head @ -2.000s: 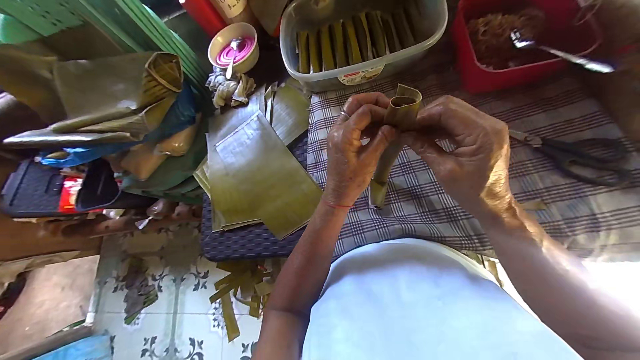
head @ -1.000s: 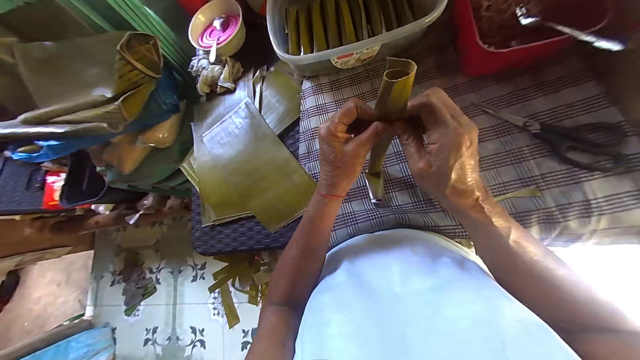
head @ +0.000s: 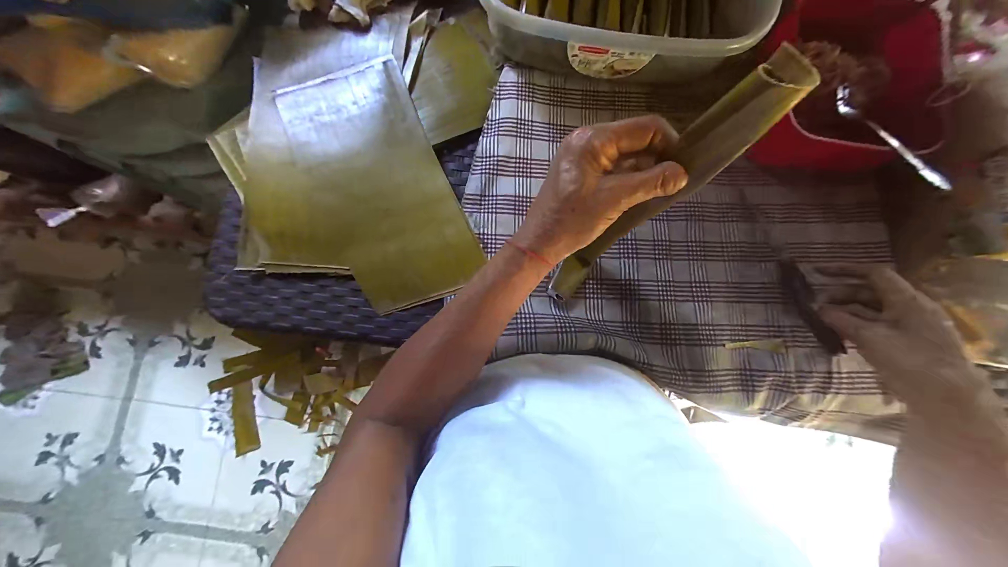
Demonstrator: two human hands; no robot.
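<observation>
My left hand (head: pixel 606 185) grips a rolled leaf tube (head: pixel 720 130) between thumb and fingers. The tube slants over a checkered cloth (head: pixel 669 291), its open end at the upper right and a narrower folded end at the lower left. At the right, my right hand (head: pixel 882 315) is blurred, its fingers around or against the black handles of the scissors (head: pixel 807 303); how firmly they hold cannot be told. A thin leaf strip (head: pixel 756 345) lies on the cloth. Cut leaf sheets (head: pixel 354 181) are stacked left of my left hand.
A clear plastic tub (head: pixel 543 43) holding upright leaf rolls stands at the back. Right of it is a red container (head: pixel 835 150) with brown shredded filling and a spoon (head: pixel 906 150). Leaf scraps (head: pixel 291 378) are below the woven table edge (head: pixel 315 311), above a tiled floor.
My right hand has let go of the leaf tube and moved right to the scissors. The tube, now in my left hand alone, has tilted to the right. The view has shifted closer and lower.
</observation>
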